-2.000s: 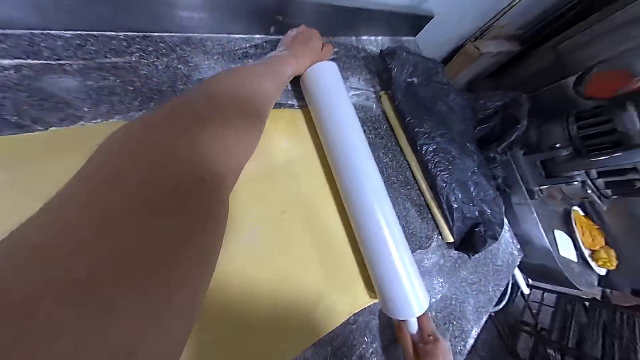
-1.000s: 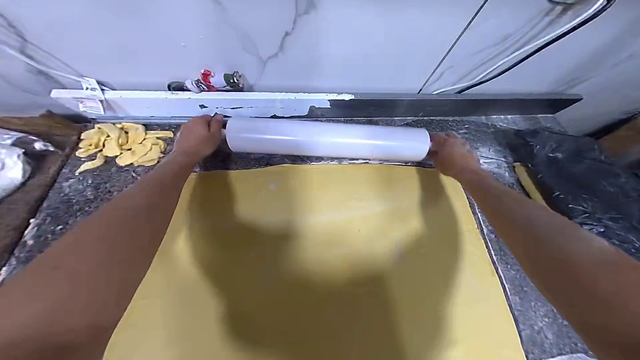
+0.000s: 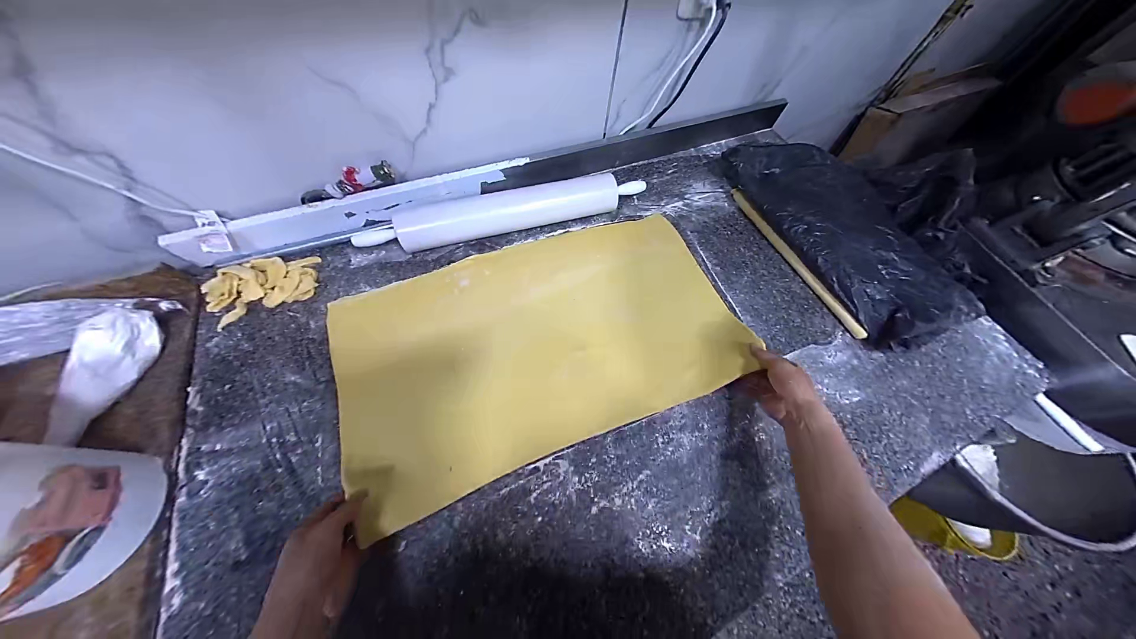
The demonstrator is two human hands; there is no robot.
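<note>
A wide sheet of yellow rolled dough (image 3: 541,346) lies on the floured dark stone counter. My left hand (image 3: 324,550) grips its near left corner, and my right hand (image 3: 779,383) grips its near right corner, lifting it a little. Behind the far edge of the sheet rests a white rolling pin (image 3: 506,211), touched by neither hand. A pile of dough scraps (image 3: 262,286) sits beyond the sheet at the left.
Black plastic-wrapped goods (image 3: 861,240) lie at the right with a thin yellow strip (image 3: 799,264) beside them. At the left are a white bag (image 3: 106,359) and a white plate-like item (image 3: 133,524). A low ledge (image 3: 639,146) runs along the wall.
Both hands have let go of the rolling pin and moved nearer, onto the dough's near corners. The pin now lies against the back of the counter. The view has swung noticeably.
</note>
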